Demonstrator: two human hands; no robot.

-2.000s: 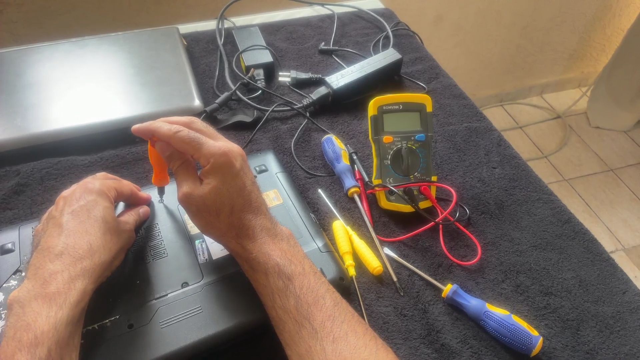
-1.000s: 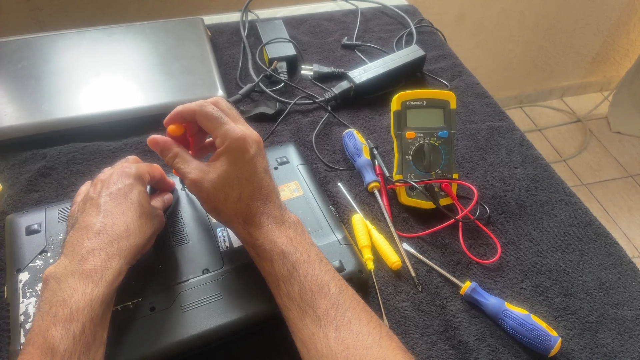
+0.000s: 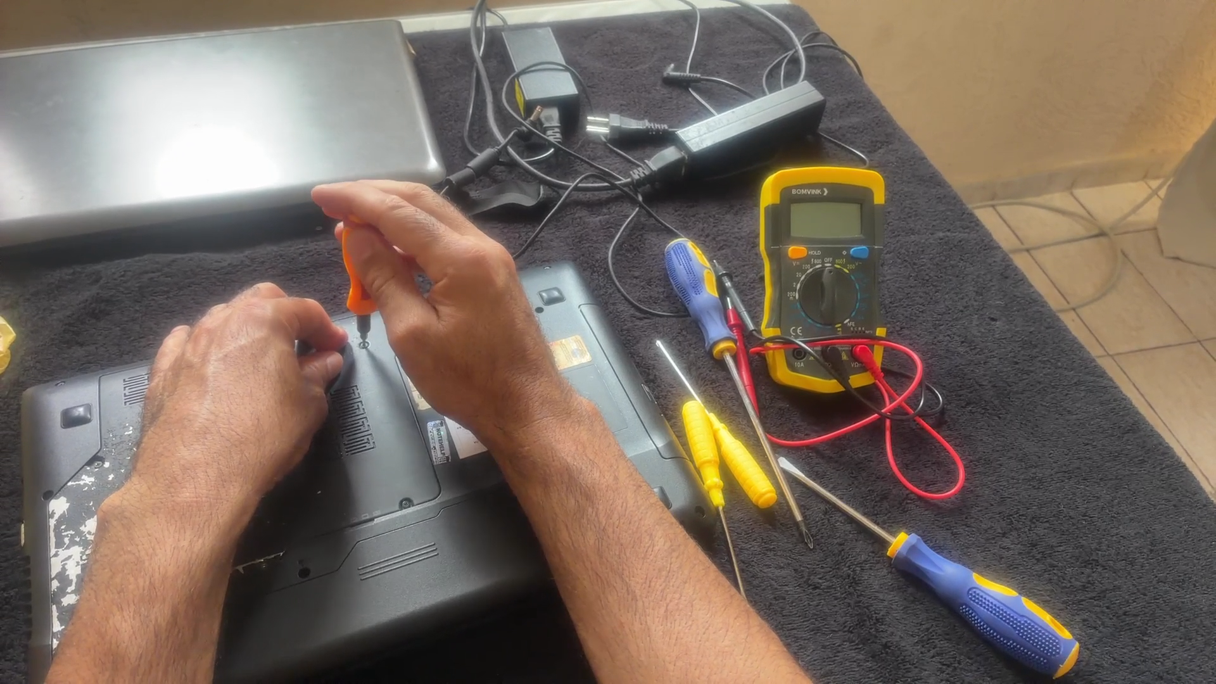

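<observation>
A black laptop lies upside down on a dark towel, its underside and access cover facing up. My right hand is closed around an orange-handled screwdriver, which stands nearly upright with its tip at a screw near the cover's far edge. My left hand rests on the laptop's underside just left of the screwdriver, thumb and forefinger close together beside the screw; whether something small is between them cannot be told.
Right of the laptop lie two yellow screwdrivers, blue-and-yellow screwdrivers and a yellow multimeter with red and black leads. Behind are power adapters with tangled cables and a closed silver laptop. The towel's edge is at right.
My right hand tilts differently around the orange screwdriver, whose handle and shaft show more than one second ago. My left hand stays beside it on the laptop.
</observation>
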